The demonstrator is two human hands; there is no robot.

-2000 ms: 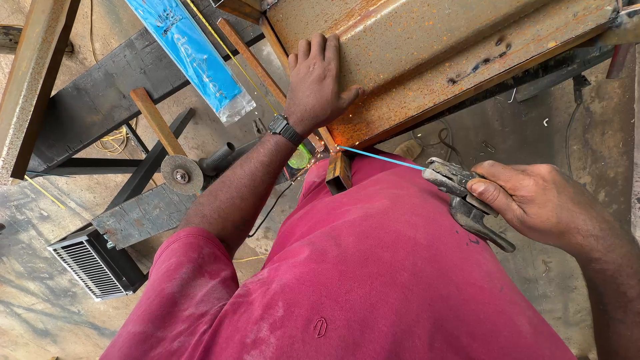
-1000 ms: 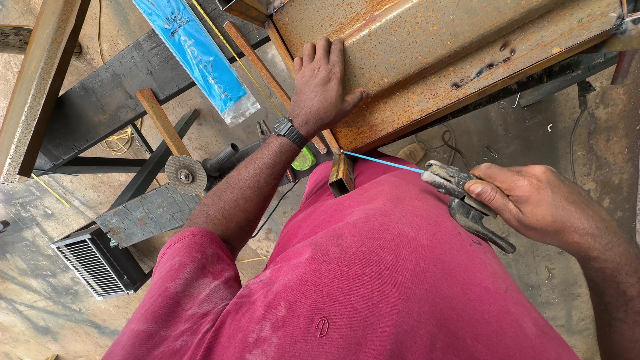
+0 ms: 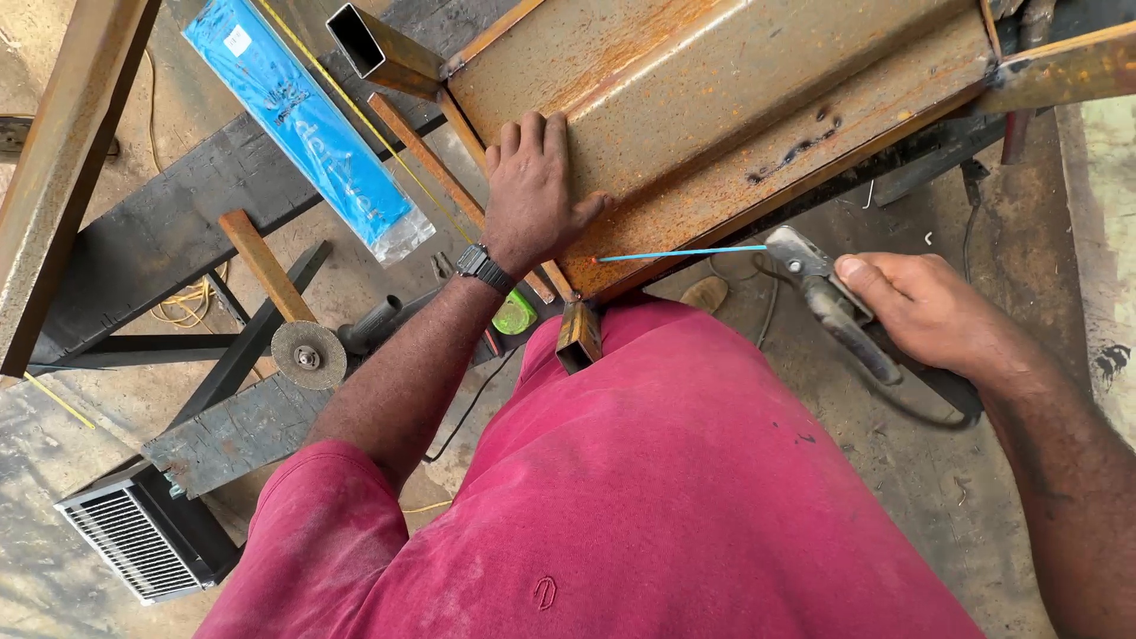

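Note:
My left hand (image 3: 535, 191) lies flat, fingers spread, on a rusty ribbed steel panel (image 3: 701, 115) in a steel frame. My right hand (image 3: 932, 311) grips a welding electrode holder (image 3: 821, 288). A blue-coated welding electrode (image 3: 679, 253) sticks out of its jaws to the left; its tip glows faintly orange over the panel's near corner. Whether the tip touches cannot be told. At that corner a short square steel tube (image 3: 579, 337) juts toward my shirt. Another square tube (image 3: 386, 51) stands at the panel's upper left corner.
An angle grinder's disc (image 3: 308, 355) sits left of my left forearm, near a black beam (image 3: 177, 222). A blue plastic packet (image 3: 302, 124), a green tape measure (image 3: 513, 312), a rusty flat bar (image 3: 426, 160) and a black box with a grille (image 3: 133, 541) lie around. Cables run over the floor.
Sparks and a glow at the panel's corner, seen two seconds ago, are gone. The electrode tip has moved from the joint to the right and up, over the panel. My left hand stays on the panel.

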